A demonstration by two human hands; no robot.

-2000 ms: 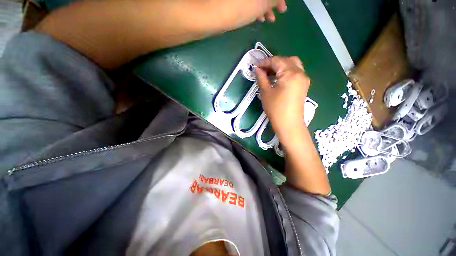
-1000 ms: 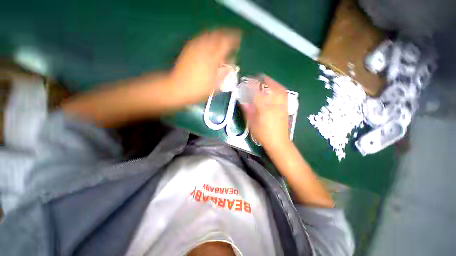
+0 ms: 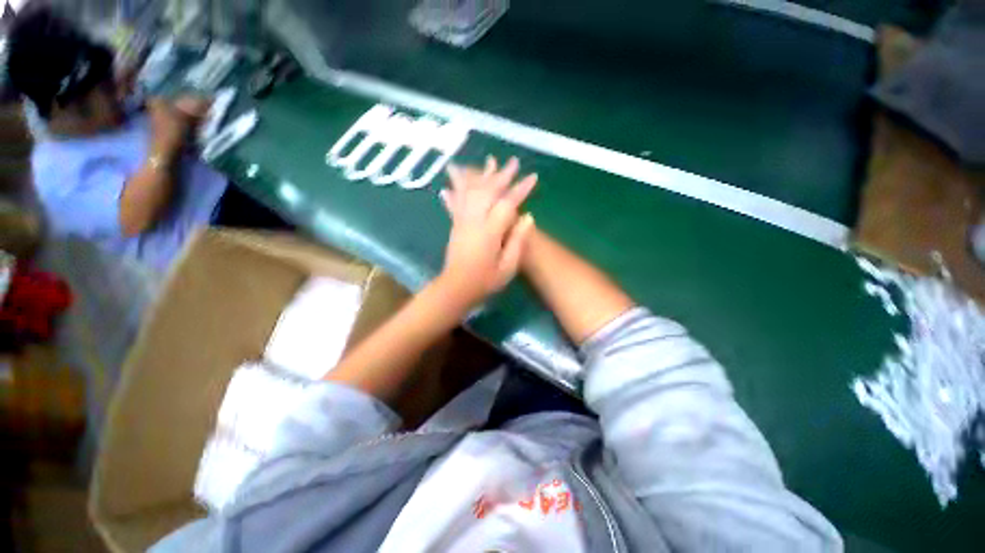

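Note:
Several white looped housings (image 3: 397, 147) lie side by side in a slanted row on the green bench, ahead and to the left of my hands. My left hand (image 3: 481, 221) is just right of the row's near end, fingers spread, with nothing seen in it. My right hand (image 3: 525, 240) meets it from the right and is mostly hidden behind it, so its fingers and grip cannot be told. A loose white heap of inserts (image 3: 934, 367) lies at the far right.
An open cardboard box (image 3: 178, 378) with white contents stands below the bench edge at left. Another person (image 3: 124, 184) works at upper left beside more white parts. A white strip (image 3: 648, 171) crosses the bench. A pale stack (image 3: 459, 19) is at the top; a brown board (image 3: 918, 205) is at right.
The view has swung left, showing the box and the other person. The housings now lie in a row away from my body, and my hands have come together beside them.

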